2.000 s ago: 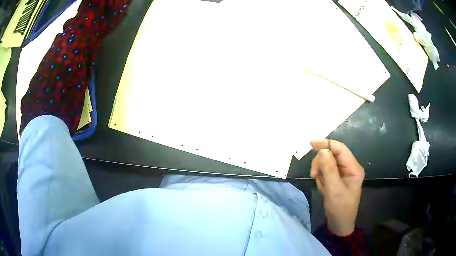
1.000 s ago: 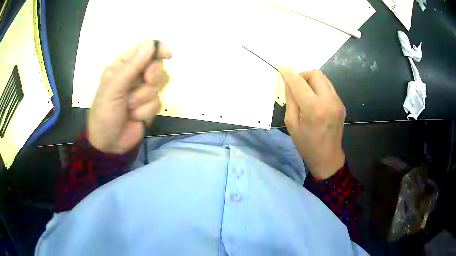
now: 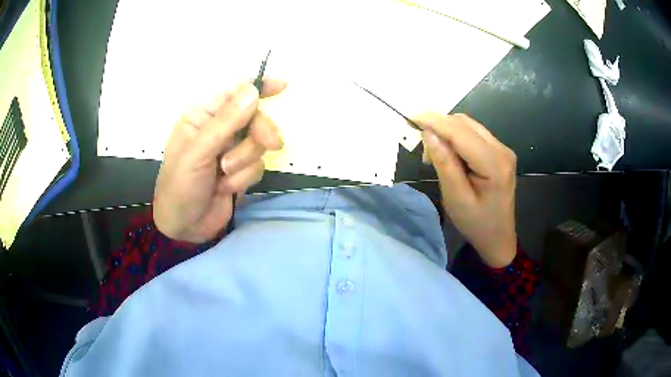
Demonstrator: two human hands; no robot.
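Observation:
My left hand [image 3: 213, 158] holds a small black workpiece [image 3: 260, 76] between thumb and fingers, its thin dark tip pointing up over the paper. My right hand [image 3: 474, 177] grips a thin dark probe [image 3: 386, 104], which points up and left. The probe and the workpiece are apart. The probe's grip end is hidden in my right hand. Several dark workpieces [image 3: 10, 140] lie side by side on the yellowish liner paper [image 3: 37, 110] in the blue tray [image 3: 65, 96] at the left.
White work-surface paper [image 3: 324, 66] lies under both hands, with a pale stick [image 3: 478, 27] at its upper right. A twisted white tissue or wrap [image 3: 608, 110] lies on the dark bench [image 3: 544, 110]. A cardboard box [image 3: 581, 269] with clear plastic is below right.
My left hand has come from the tray side with a workpiece, then moved right, toward the probe; the workpiece now shows more. My right hand now shows the probe and has shifted slightly down since one second ago.

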